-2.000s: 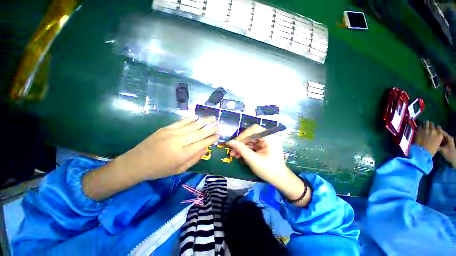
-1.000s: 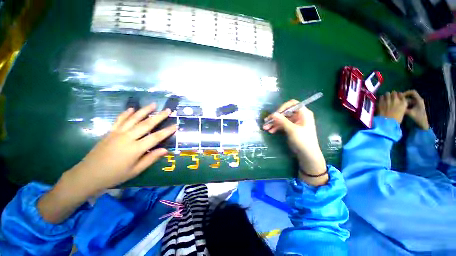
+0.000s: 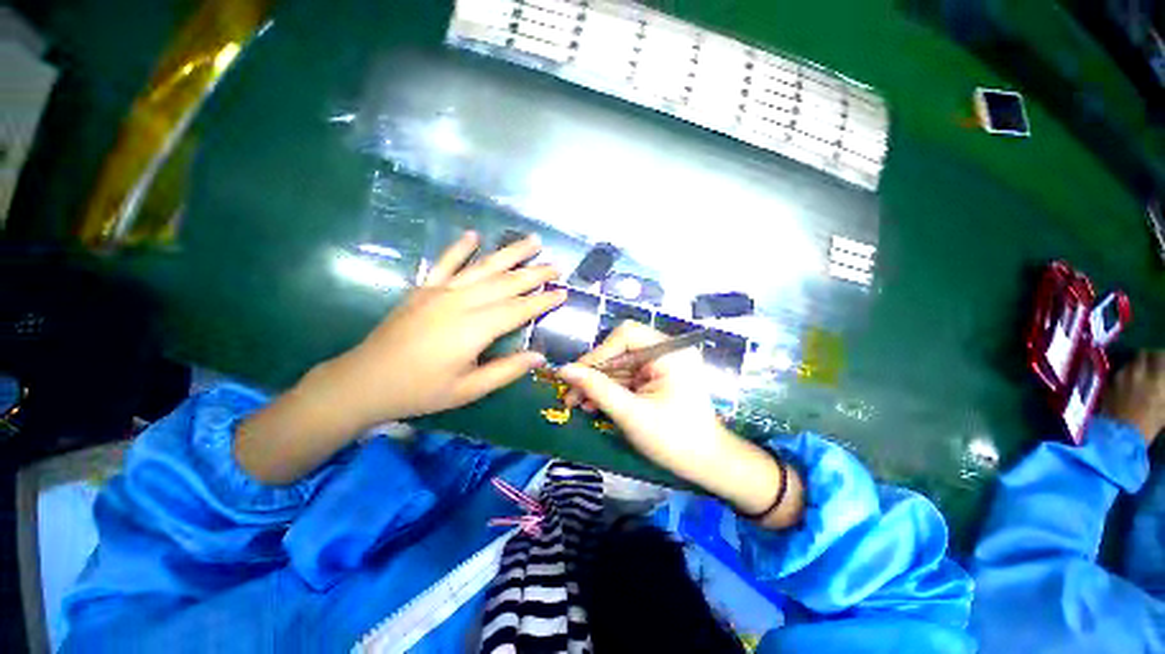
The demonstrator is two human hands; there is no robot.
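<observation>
Several dark LCD modules [image 3: 563, 327] lie side by side on the bench, partly under my hands. Orange flex cables [image 3: 555, 415] stick out from their near edge. My left hand [image 3: 450, 330] lies spread with its fingertips at the leftmost module, and nothing shows in it. My right hand [image 3: 649, 394] holds a slim pick pen [image 3: 664, 348] like a pen, its tip near the flex cable edge beside my left thumb. The tip itself is mostly hidden by my fingers. Small dark parts [image 3: 724, 304] lie just above the modules.
A long white die-cut adhesive sheet [image 3: 690, 79] lies at the back, with a small piece [image 3: 851, 259] at right. Yellow tape [image 3: 822, 355] is right of the modules. Amber tape [image 3: 164, 121] lies far left. Red phone housings [image 3: 1067, 345] and a neighbour's hand [image 3: 1136, 395] are at right.
Since one second ago, my right hand has come back from the right with the pen to the modules' near edge. The camera view has shifted too. My left hand stays spread at the leftmost module.
</observation>
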